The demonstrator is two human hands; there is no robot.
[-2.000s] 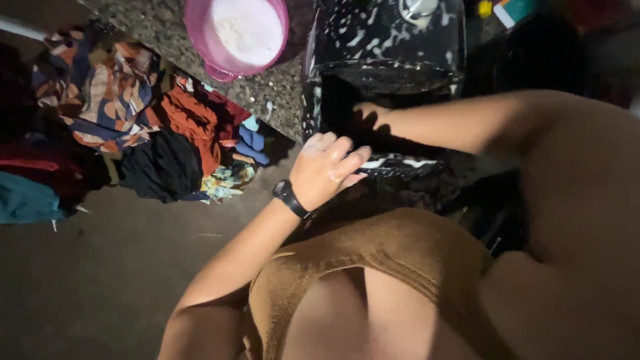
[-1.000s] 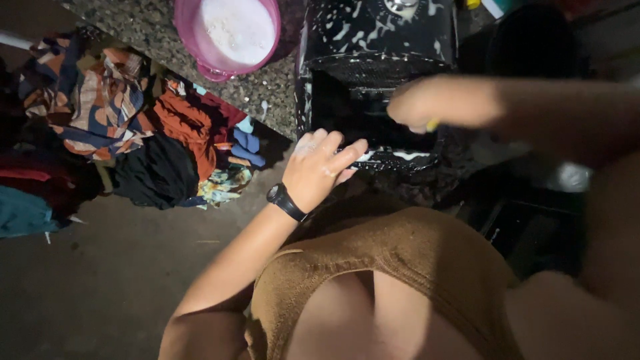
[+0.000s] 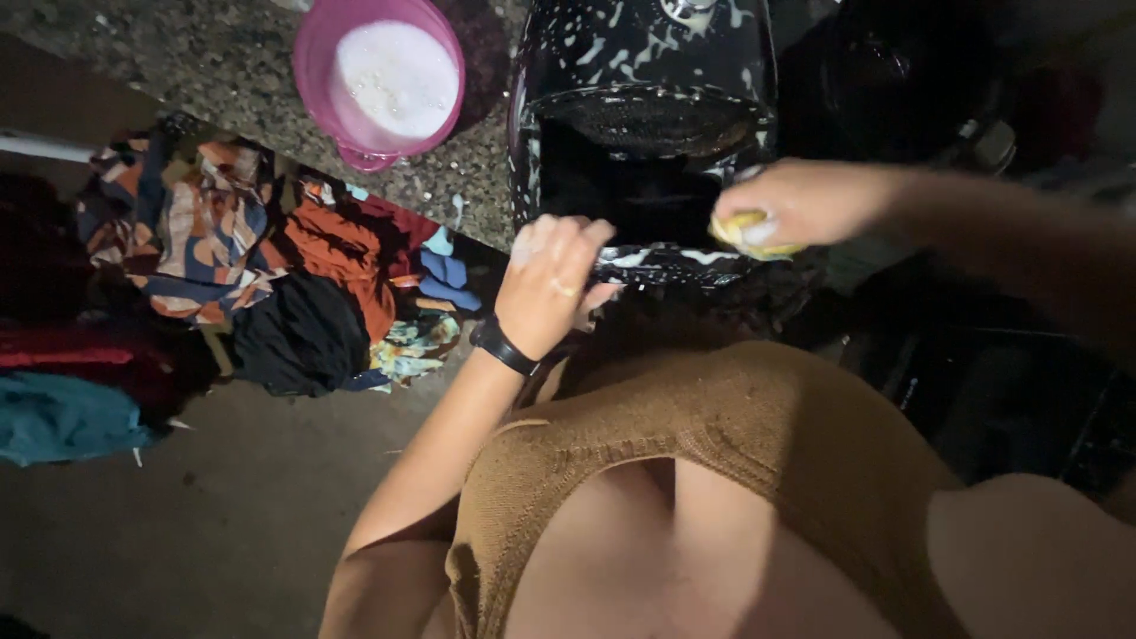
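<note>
A black appliance housing with an open cavity, perhaps an air fryer body (image 3: 646, 53), lies on the stone counter with white suds over its surface. My left hand (image 3: 552, 280), with suds on its back and a black band on the wrist, grips the housing's near left corner. My right hand (image 3: 790, 213) is closed around a yellow sponge (image 3: 754, 235) at the right edge of the cavity. The dark inside of the cavity shows little detail. Left of the housing stands a pink plastic bowl (image 3: 311, 80) holding white foamy liquid.
Past the edge of the speckled stone counter (image 3: 231, 98), a heap of mixed clothes (image 3: 328, 257) is at the left, above a grey floor (image 3: 248, 497). A dark round object (image 3: 905, 62) stands at the upper right. Dark, hard-to-tell things are at the right.
My right hand was inside the cavity, came up over its right part, and is now at its right edge with the yellow sponge. My left hand has stayed on the near left corner.
</note>
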